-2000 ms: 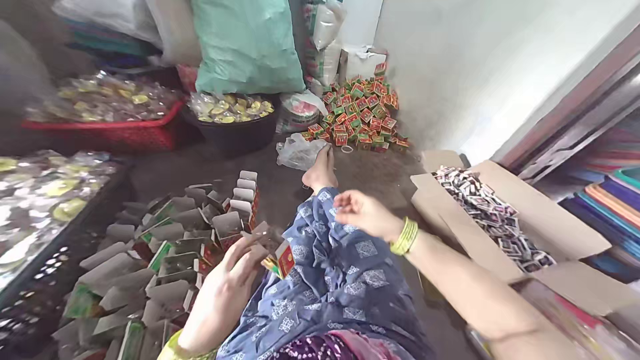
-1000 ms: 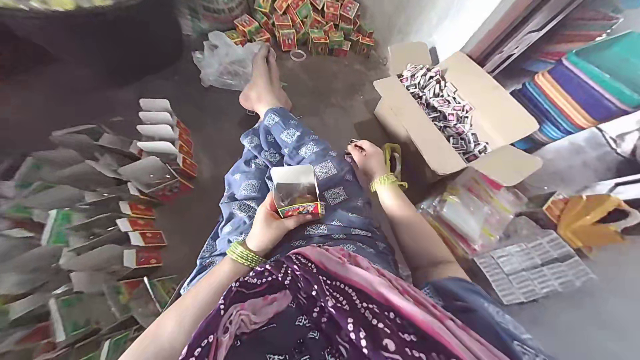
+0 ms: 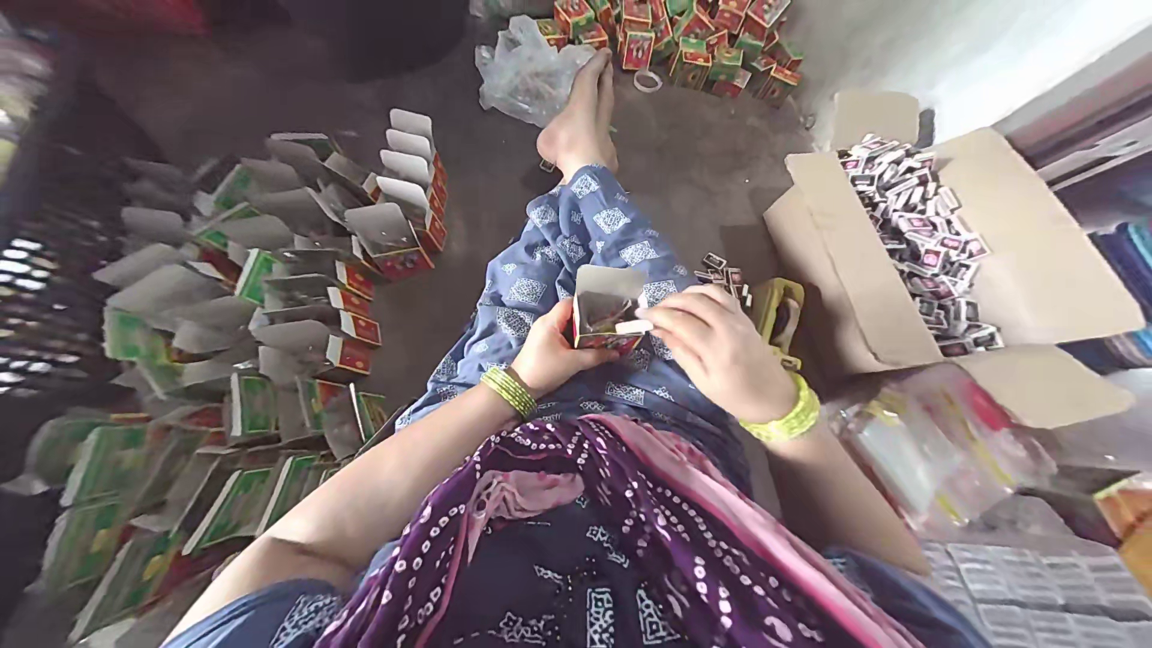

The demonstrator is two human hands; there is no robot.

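Note:
My left hand [image 3: 551, 353] grips a small printed carton [image 3: 612, 306] with its flap raised, over my lap. The carton's inside shows, with something dark in it that I cannot make out. My right hand [image 3: 711, 346] holds a small white-edged matchbox-like box [image 3: 634, 327] between thumb and fingers at the carton's open mouth. Several similar small boxes [image 3: 720, 273] lie on the floor beside my knee, just beyond my right hand. More of them [image 3: 927, 225] fill a large open cardboard box at the right.
Rows of open-flapped cartons [image 3: 261, 297] stand at the left. Closed red and green cartons [image 3: 693, 40] are piled beyond my foot, near a clear plastic bag [image 3: 529, 72] and a tape roll [image 3: 647, 81]. A yellow tape dispenser [image 3: 776, 310] and plastic packets [image 3: 945, 445] lie at the right.
My right hand has moved from beside my right knee to the carton's mouth and now holds a small box. The left hand still grips the carton.

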